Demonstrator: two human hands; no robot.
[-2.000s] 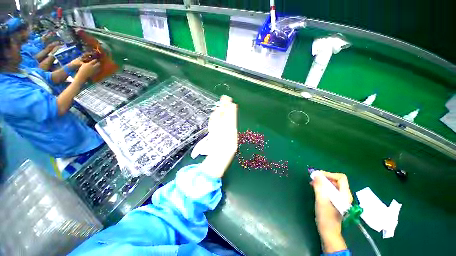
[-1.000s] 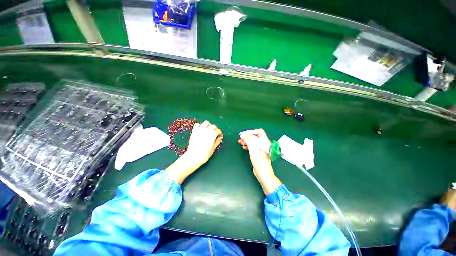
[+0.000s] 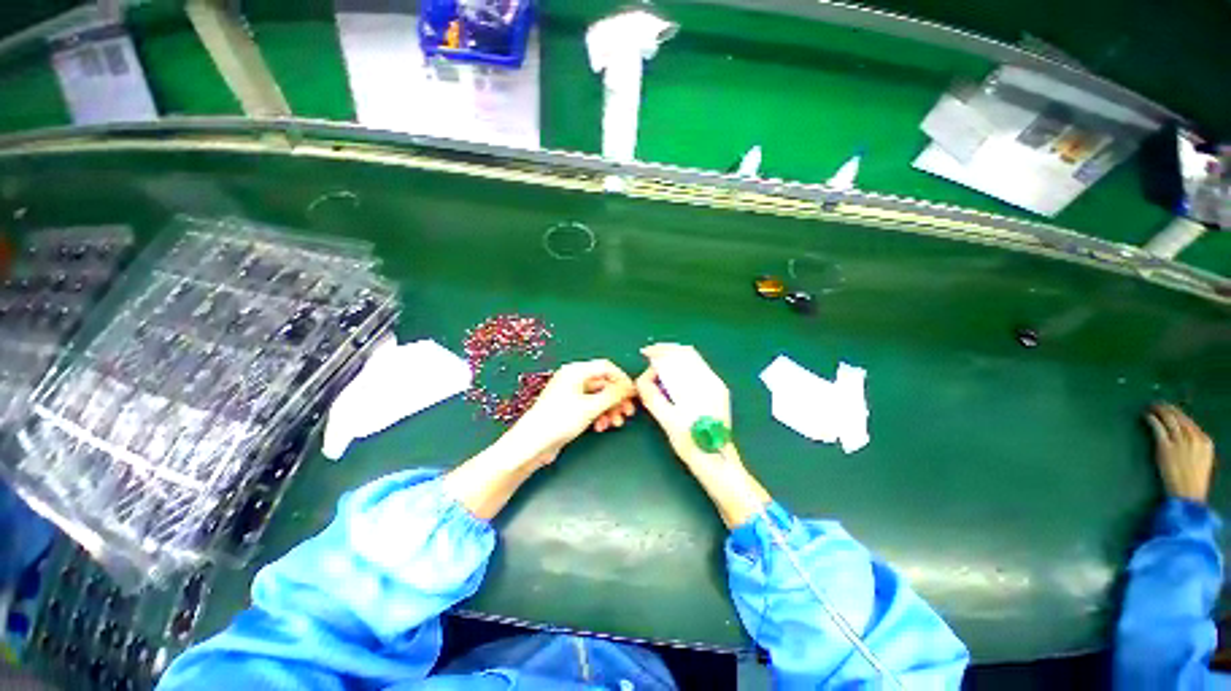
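My left hand (image 3: 583, 398) and my right hand (image 3: 686, 394) meet at their fingertips above the green belt. My left thumb and fingers are pinched together; whatever may be between them is too small to tell. My right hand is closed around the glue pen, whose bright green rear fitting (image 3: 710, 433) shows at the wrist; its tip is hidden. A thin clear hose (image 3: 810, 583) trails over my right sleeve. The tiny red parts (image 3: 508, 334) lie in a C-shaped pile just left of my left hand, which partly covers the lower end.
Stacked clear trays (image 3: 203, 365) stand at the left. A left wipe (image 3: 392, 389) and a right wipe (image 3: 821, 402) lie on the belt (image 3: 932, 513). An orange-yellow piece (image 3: 770, 288) and dark units (image 3: 1027, 336) lie farther back. Another person's hand (image 3: 1183, 452) rests at right; a metal rail runs behind.
The view has swung right from the trays. My left hand left the pile's area and met my right hand; the pen turned back over my wrist. Another person's hand reached onto the belt at right.
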